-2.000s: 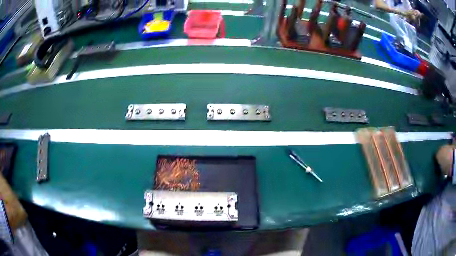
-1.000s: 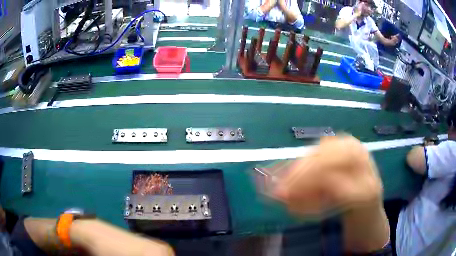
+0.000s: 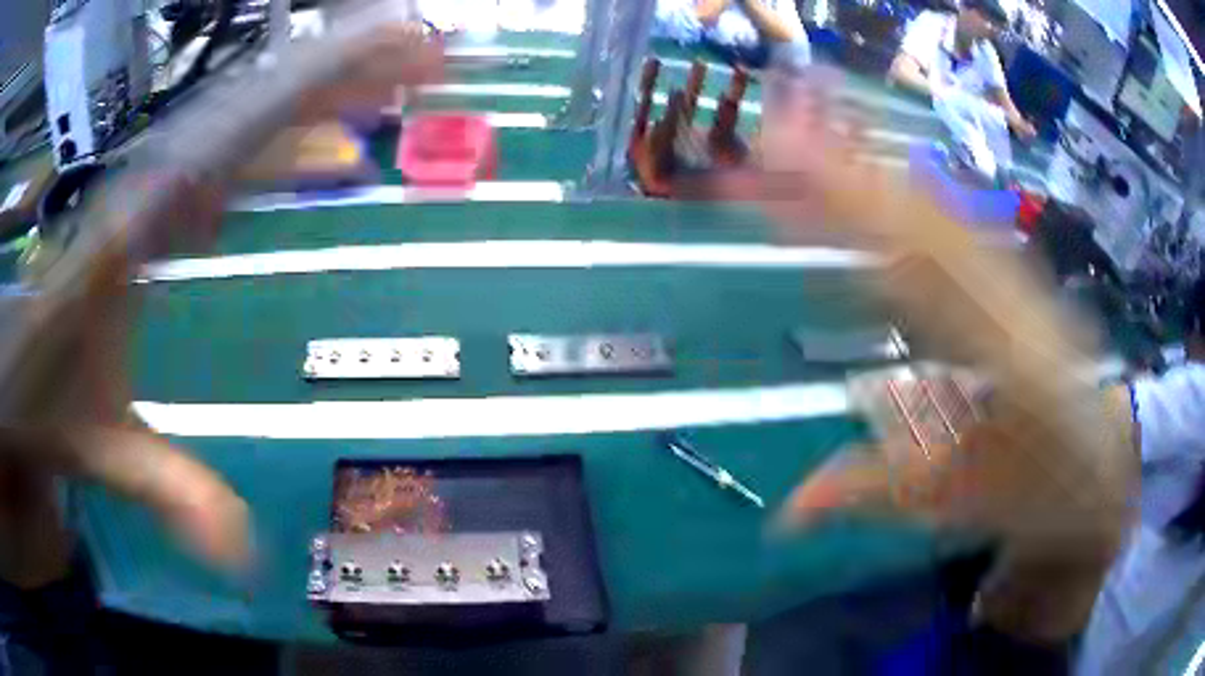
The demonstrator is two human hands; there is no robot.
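Observation:
A silver four-hole fixture plate (image 3: 430,568) lies across the near part of the black tray (image 3: 535,495). A copper-coloured heap of fine parts (image 3: 390,499) is at the tray's back left. A thin pointed tool (image 3: 714,473) lies on the green surface right of the tray. My left hand (image 3: 185,508) is left of the tray, strongly blurred and smeared double, with a second trace reaching up to the far left. My right hand (image 3: 866,489) is right of the tool, also doubled, with a trace reaching up by the rack. Neither hand touches the plate; their fingers are unclear.
Two fixture plates (image 3: 383,358) (image 3: 591,354) lie beyond the white line, with another blurred one (image 3: 850,345) at right. A divided tray (image 3: 912,396) is partly behind my right hand. The red bin (image 3: 447,149) and reddish-brown rack (image 3: 687,126) are beyond. People sit at right and far back.
My left hand has risen from the bottom edge and shows at the left. My right hand has moved away from the tool, to the right and up; the tool now shows fully on the surface.

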